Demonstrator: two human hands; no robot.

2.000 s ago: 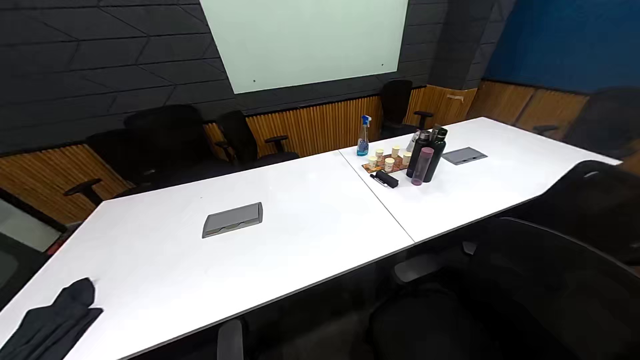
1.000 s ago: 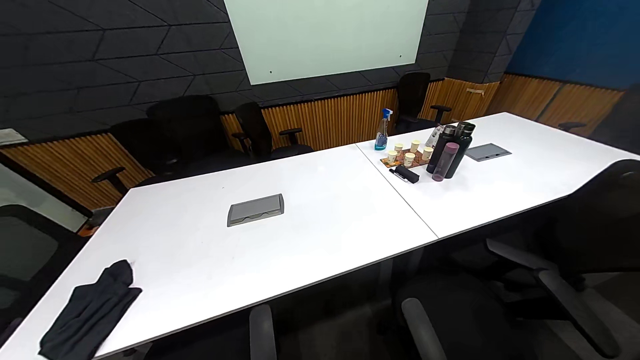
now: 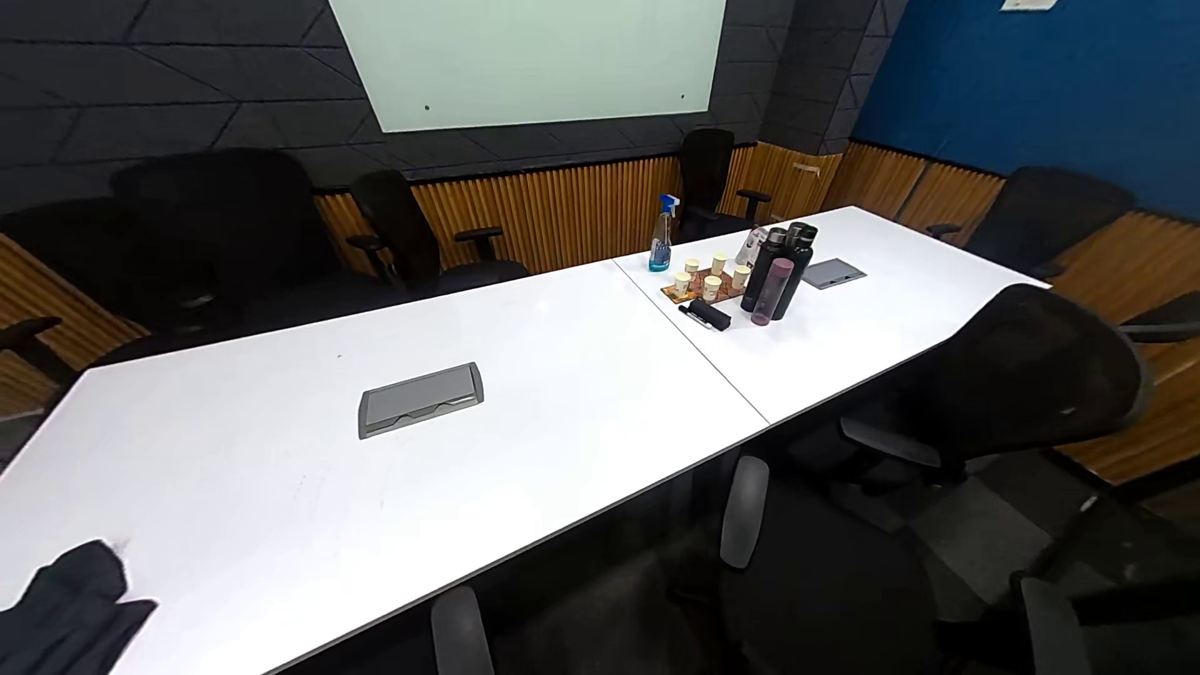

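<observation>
Neither of my hands is in view. On the far half of the white table stands a spray bottle with blue liquid and a blue trigger head. Beside it several small paper cups stand on a patterned orange-brown mat. Dark bottles and a pinkish translucent bottle are grouped to their right. A black pouch lies before the cups, with what looks like a pen beside it. Black folded cloth rests at the table's near left corner.
A grey socket cover is set into the near tabletop, another into the far one. Black office chairs surround the table. A pale glass board hangs on the dark wall, above wooden slatted panelling.
The view has shifted between frames. No object on the table has plainly moved.
</observation>
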